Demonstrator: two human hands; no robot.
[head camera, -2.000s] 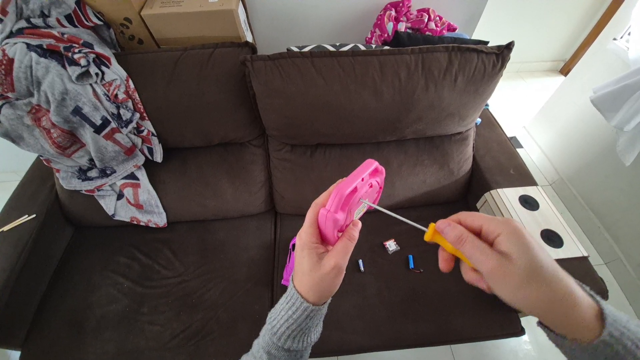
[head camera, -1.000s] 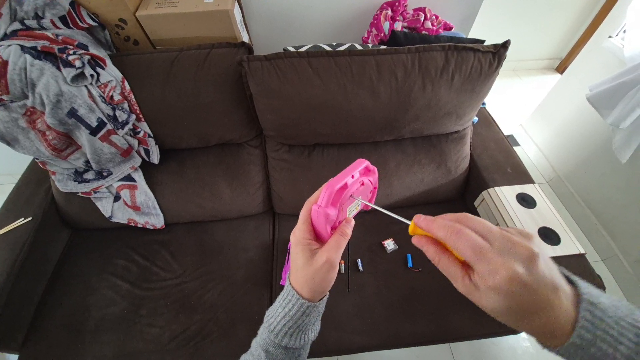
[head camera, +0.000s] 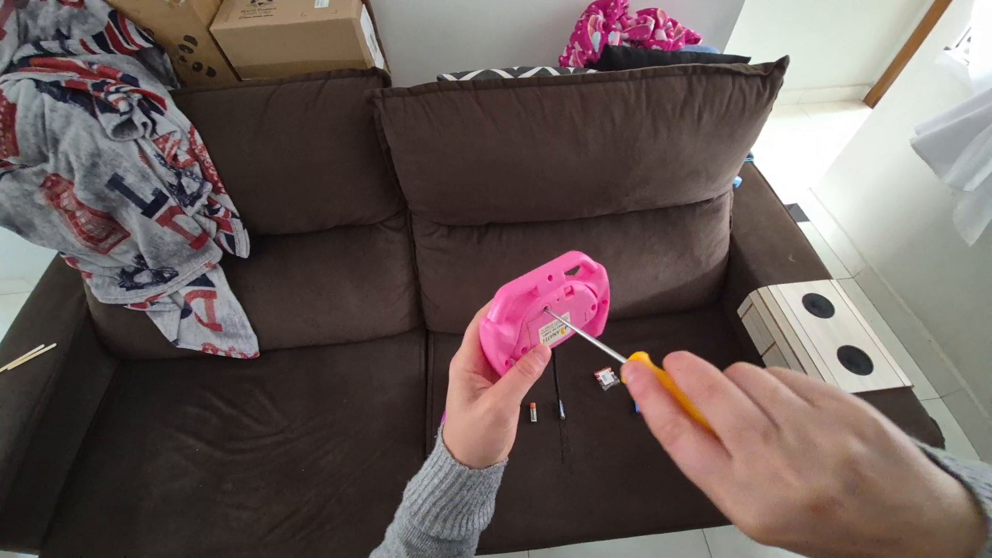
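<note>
My left hand (head camera: 488, 395) grips a pink plastic toy housing (head camera: 515, 298) by its lower left end, with its flat side and a label bearing writing turned toward my right. In my right hand (head camera: 767, 434) is a screwdriver with a yellow handle (head camera: 670, 391). Its metal shaft slants up to the left, and the tip meets a small hole near the middle of the toy. Below the toy, an AA-type battery (head camera: 533, 411) and a small thin object (head camera: 562, 409) lie on the seat. Close to the screwdriver handle lies a small packet (head camera: 607, 378); a blue item beside my fingers is mostly hidden.
The brown fabric sofa (head camera: 232, 442) spans the view. A patterned blanket (head camera: 132, 194) drapes over its left part. On the right armrest sits a wooden tray (head camera: 833, 337) with two black discs. Cardboard boxes (head camera: 294, 35) stand behind the backrest, and thin sticks (head camera: 28, 356) lie on the left armrest.
The toy has turned so that more of its flat side shows. My right hand still holds the screwdriver against it. The battery below, hidden two seconds ago, is in view.
</note>
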